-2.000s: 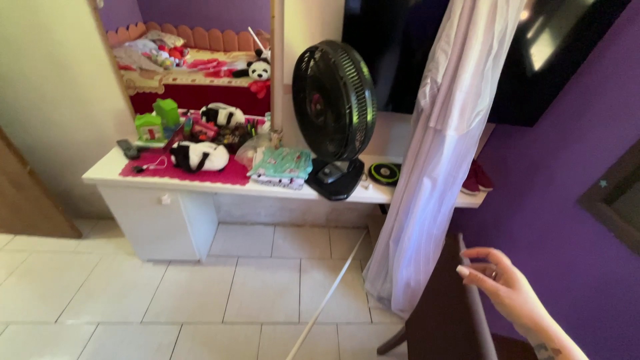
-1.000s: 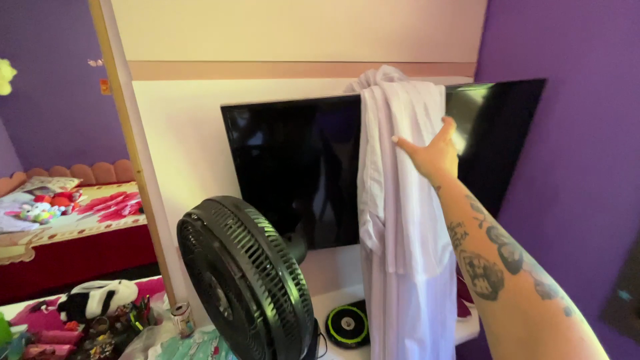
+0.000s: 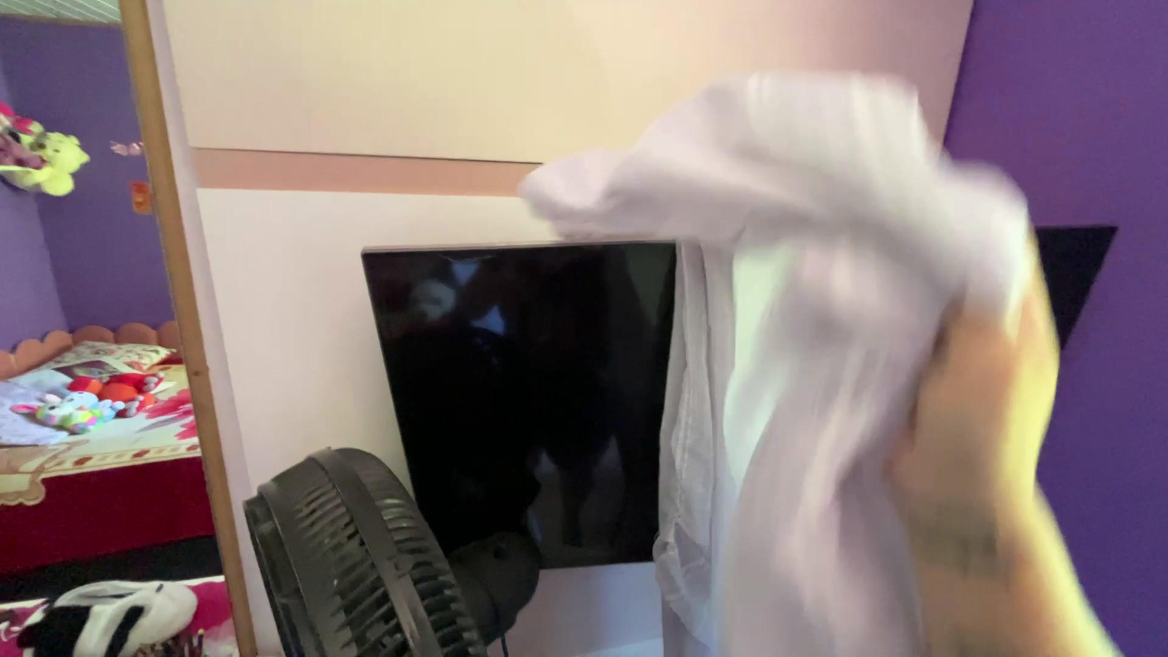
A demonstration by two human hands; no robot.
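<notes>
My right hand point(image 3: 976, 392) grips a pale lilac-white curtain point(image 3: 821, 201) near its top fold and holds it up in front of the television; hand and cloth are motion-blurred, and the fingers are hidden by the fabric. The curtain hangs down in folds from the hand. Behind it, the black wall-mounted television point(image 3: 529, 392) shows to the left, with one corner of it at the right. My left hand is out of view.
A black fan point(image 3: 365, 566) stands at lower left before the television. Further left, a wood-framed mirror point(image 3: 187, 347) reflects a bed with plush toys. A black-and-white plush point(image 3: 119, 616) lies at the lower left. A purple wall point(image 3: 1104, 411) borders the right.
My right hand rose from a brown chair or board edge to the curtain draped over the television, and now holds the cloth lifted off its top edge. The view has tilted up.
</notes>
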